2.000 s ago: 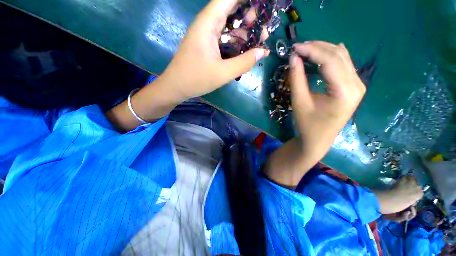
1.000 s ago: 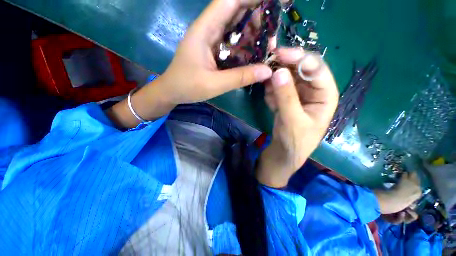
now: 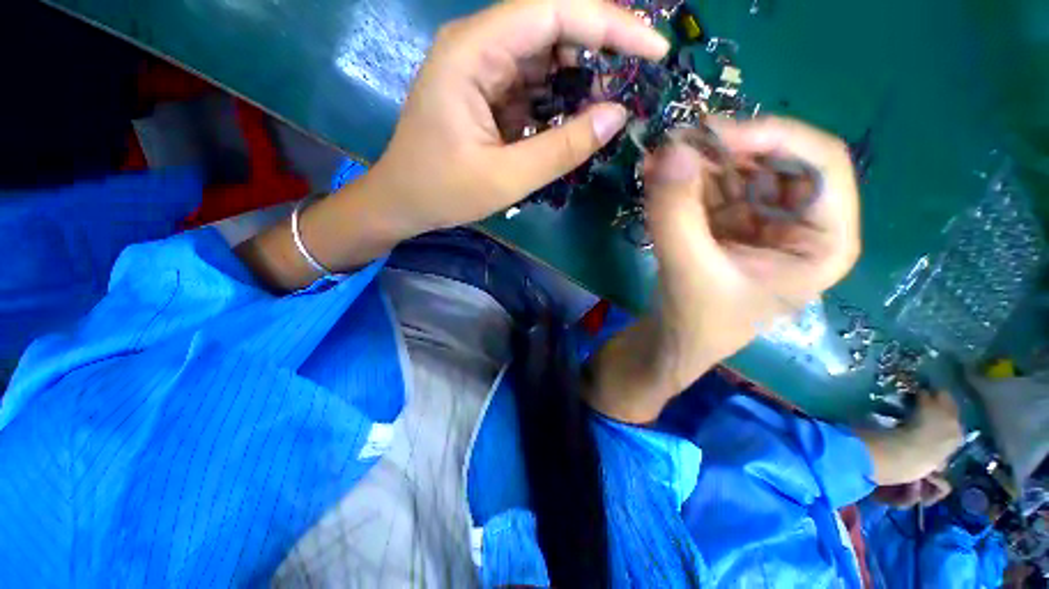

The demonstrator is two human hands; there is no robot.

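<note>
My left hand [image 3: 506, 115], with a bracelet at the wrist, is curled around a bunch of dark purple-black flex circuit assemblies [image 3: 581, 92] with small pale spots, at the top centre. Some dark pieces show below its thumb. My right hand [image 3: 748, 219] is just right of it and blurred. A grey ring part [image 3: 791, 190] lies across its curled fingers. Its thumb and index finger are close together; what lies between them is too blurred to tell. Small gold and silver metal parts [image 3: 688, 94] lie on the bench behind and between the hands.
A clear plastic sheet [image 3: 972, 276] lies on the green bench mat [image 3: 897, 69] at right. Small metal parts [image 3: 891, 366] lie near a neighbour's hands [image 3: 920, 443] at lower right. A yellow part [image 3: 689, 25] is at the top. A red stool [image 3: 259, 161] stands below the bench edge at left.
The left fingers have curled further around the dark bunch. The right hand has moved slightly right, off the left thumb, and blurred. More small parts show between the hands; a blue sleeve appears at left.
</note>
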